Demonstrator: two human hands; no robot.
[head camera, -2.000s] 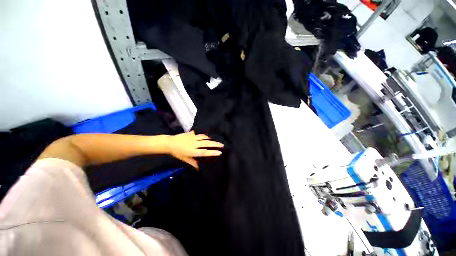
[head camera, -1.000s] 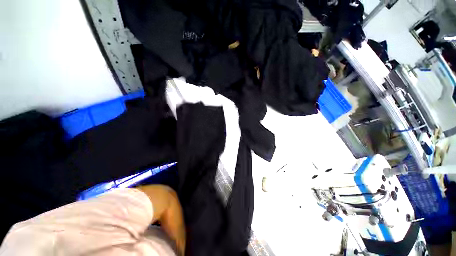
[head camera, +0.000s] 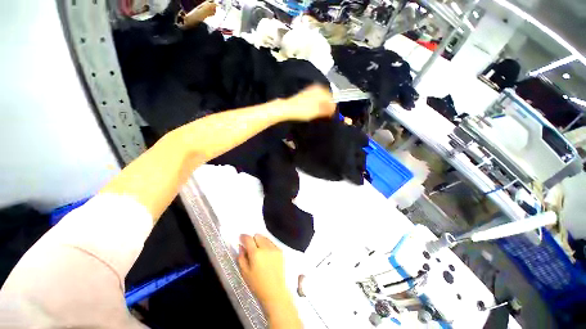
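A heap of black garments (head camera: 225, 77) lies on the far part of the white sewing table (head camera: 225, 199). One narrow black piece (head camera: 286, 215) extends from it toward me. My left hand (head camera: 315, 103) is reached out over the far right side of the heap. It is blurred, and whether its fingers grip cloth cannot be told. My right hand (head camera: 262, 260) is low on the table by the near edge, holding nothing visible, with its fingertips a little apart. The white sewing machine head (head camera: 443, 270) with a blue stripe is right of it.
A perforated grey upright (head camera: 106, 83) stands at the left. A blue crate (head camera: 387, 168) is behind the table, and another blue crate's rim (head camera: 160, 284) shows below the near edge. Other machine tables and black cloth are at the upper right. A ruler strip (head camera: 215, 247) runs along the near edge.
The black cloth that hung over the near table edge is off that area, baring white table. My left arm has reached out to the far heap. My right hand has come into view. The view has shifted.
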